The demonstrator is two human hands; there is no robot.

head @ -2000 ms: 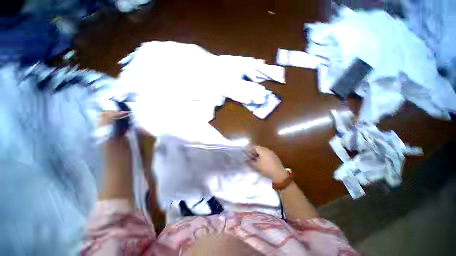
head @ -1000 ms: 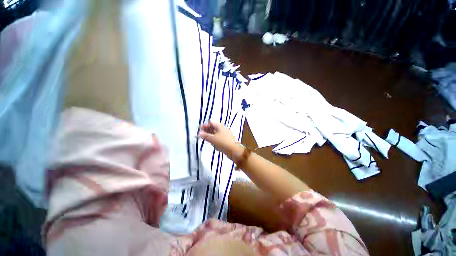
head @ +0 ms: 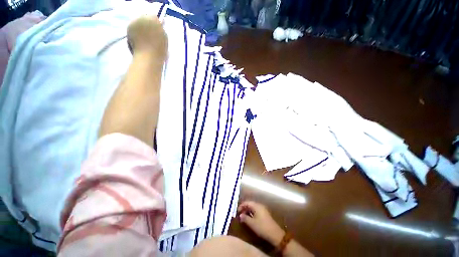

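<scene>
A layered pile of white tops with parallel navy lines (head: 194, 150) lies at left. My left hand (head: 147, 36) rests at the pile's far end, back of the hand up. Its fingertips are hidden, so I cannot tell if it grips cloth. My right hand (head: 255, 219) is low, just right of the pile's near edge, over the table. Its fingers are curled. A small dark spot shows at them, but I cannot tell whether it is a tool.
More white tops with navy edging (head: 314, 128) lie spread on the glossy red-brown table (head: 352, 75). Plain white cloth (head: 60, 110) bulges at far left. A small white bundle (head: 287, 34) lies at the back. Another white piece is cut off at right.
The view has turned left to the pile. My left arm, raised and blurred a second ago, now lies across the pile. My right hand has moved off the pile, towards me and right.
</scene>
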